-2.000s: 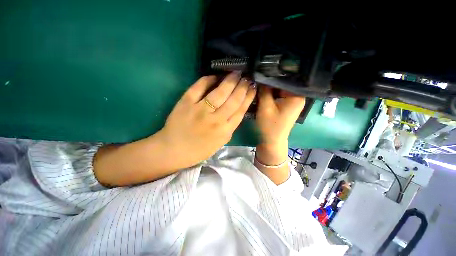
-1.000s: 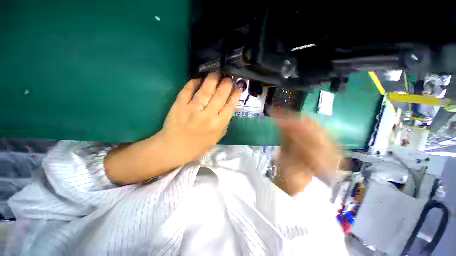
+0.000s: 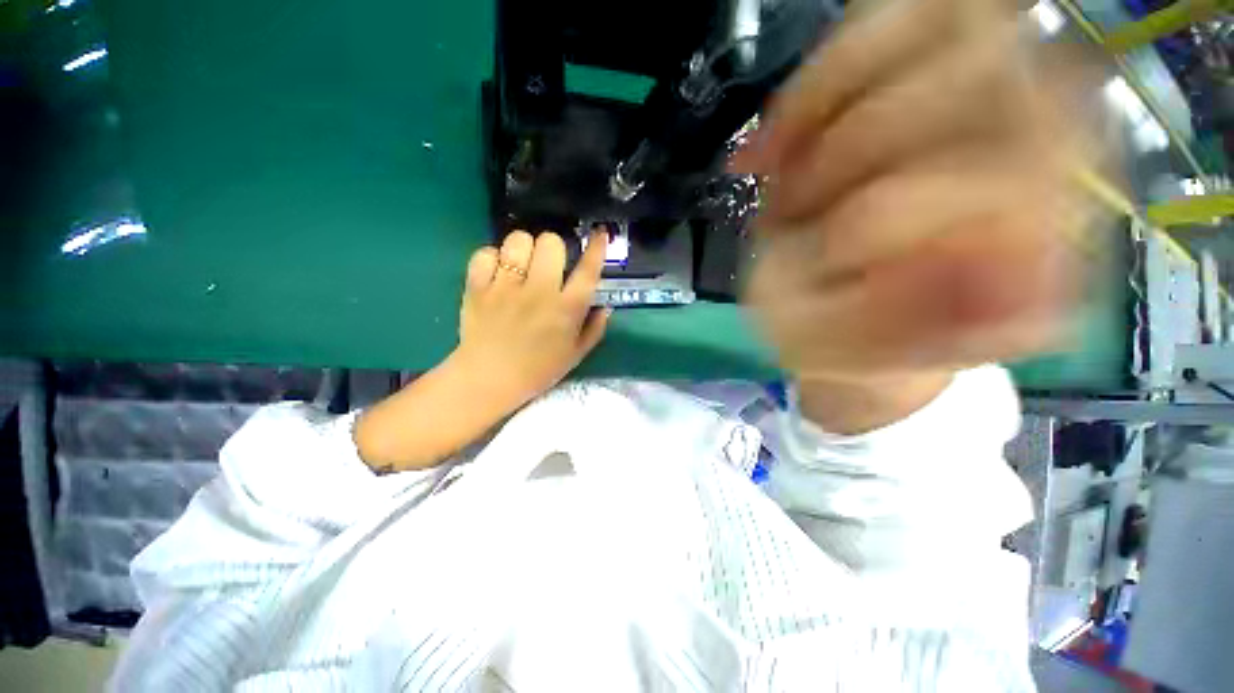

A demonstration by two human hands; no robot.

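The black press (image 3: pixel 562 149) stands on the green bench, its plunger (image 3: pixel 624 183) above the silver-edged fixture nest (image 3: pixel 643 294). A small light workpiece (image 3: pixel 616 249) with a dark part sits in the nest. My left hand (image 3: pixel 525 309) rests at the nest's left, with the index fingertip at the workpiece and the thumb apart from it. My right hand (image 3: pixel 920 203) is large and blurred, raised close to the camera and curled into a fist. Red patches show at it, apparently the clamp handle (image 3: pixel 977 287) in its grip.
Small pale metal parts (image 3: pixel 738 190) show in the black parts tray (image 3: pixel 723 257) right of the nest, partly behind my right hand. Grey quilted-looking trays (image 3: pixel 190 474) lie below the bench's near edge at left. Yellow bars and equipment stand at far right.
My right hand has left the nest area and risen up and right towards the camera. My left hand stays at the nest. The view has shifted, and the nest and plunger are now uncovered.
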